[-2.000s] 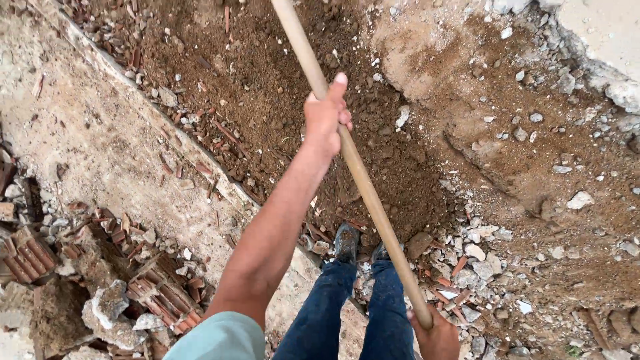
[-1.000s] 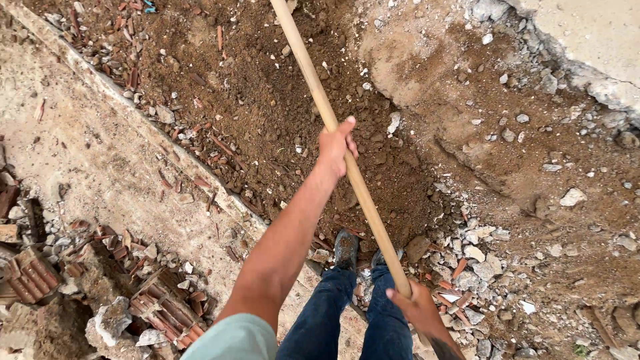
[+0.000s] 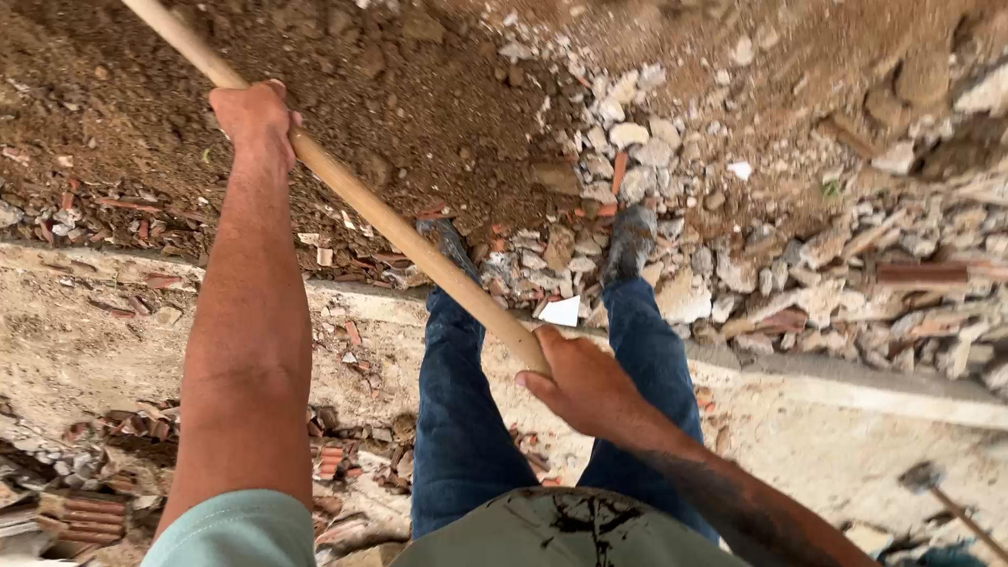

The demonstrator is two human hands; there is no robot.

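A long wooden tool handle [image 3: 409,248] slants from the upper left down to the middle of the view; its far end is out of frame, so the tool's head is hidden. My left hand [image 3: 256,122] grips it high up, with the arm stretched forward. Around its near end, in front of my legs, my right hand [image 3: 579,382] is closed. Below the handle's upper part lies loose brown soil [image 3: 425,118]. My dusty shoes stand on broken rubble [image 3: 555,256], on either side of the handle's lower part.
A concrete edge [image 3: 850,394] runs across behind my feet. Broken masonry [image 3: 835,291] is heaped at the right, and broken hollow bricks [image 3: 90,518] lie at the lower left. A smaller tool with a thin handle [image 3: 965,512] rests at the lower right.
The view has turned, and the handle slants more to the left. My feet stand farther apart. Both hands have kept hold of the handle.
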